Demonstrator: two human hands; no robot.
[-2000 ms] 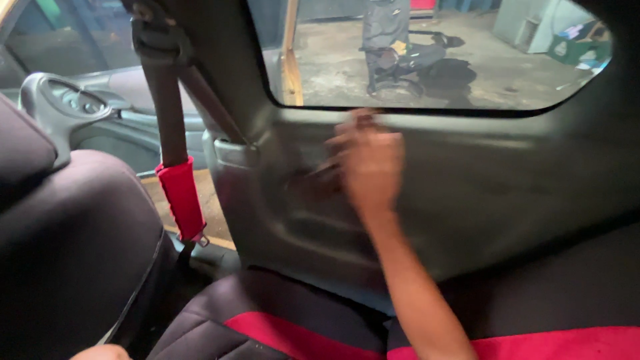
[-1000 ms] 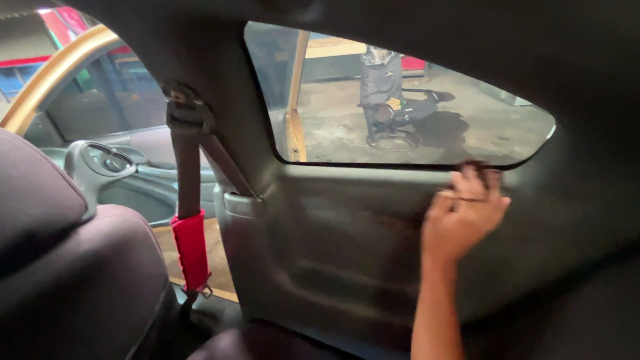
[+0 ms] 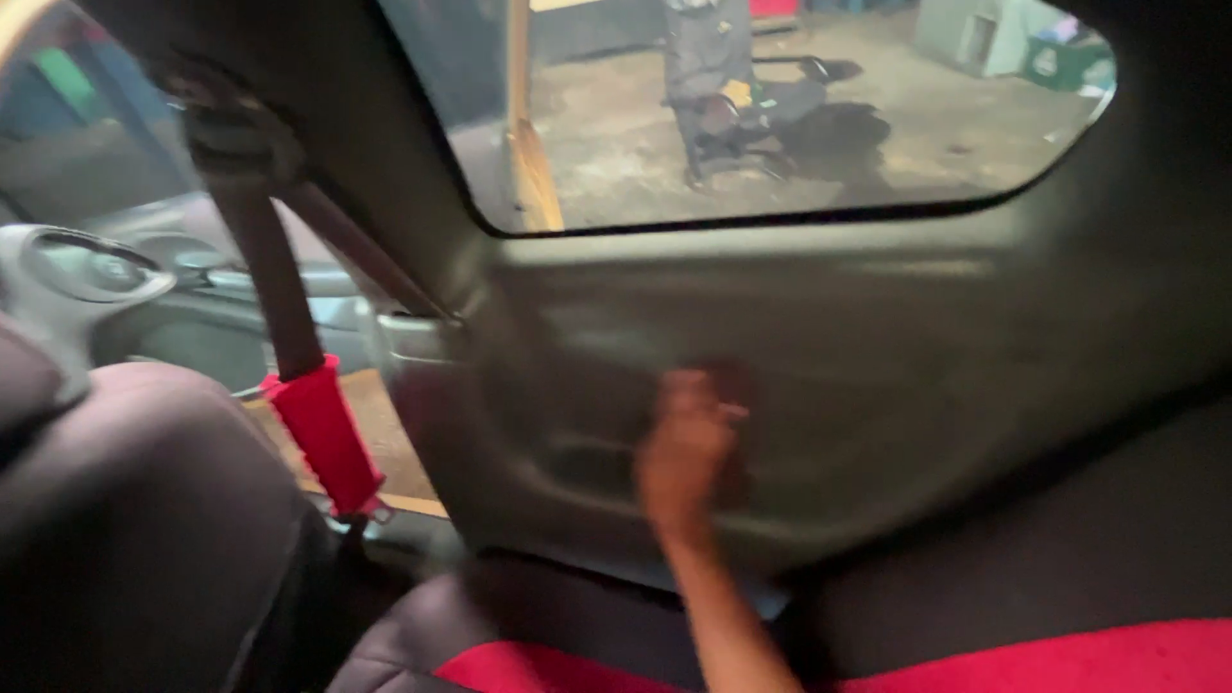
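My right hand (image 3: pixel 688 448) is against, or very close to, the dark plastic interior side panel (image 3: pixel 847 366) beneath the car's rear side window (image 3: pixel 616 144). Motion blurs its fingers, which look bent. A dark reddish patch shows beside the fingertips; whether it is a held item, a shadow or a reflection cannot be told. The forearm rises from the lower edge over the black and red rear seat (image 3: pixel 1059 664). My left hand is out of view.
At left, a seat belt (image 3: pixel 279 279) with a red fabric belt pad (image 3: pixel 329 438) hangs beside the front seat (image 3: pixel 144 500). Beyond it are a steering wheel (image 3: pixel 87 265) and an open doorway. Outside the window, dark objects stand on a concrete floor.
My right hand has moved from the window's lower edge down to the middle of the panel. The view has shifted and tilted downward since one second ago.
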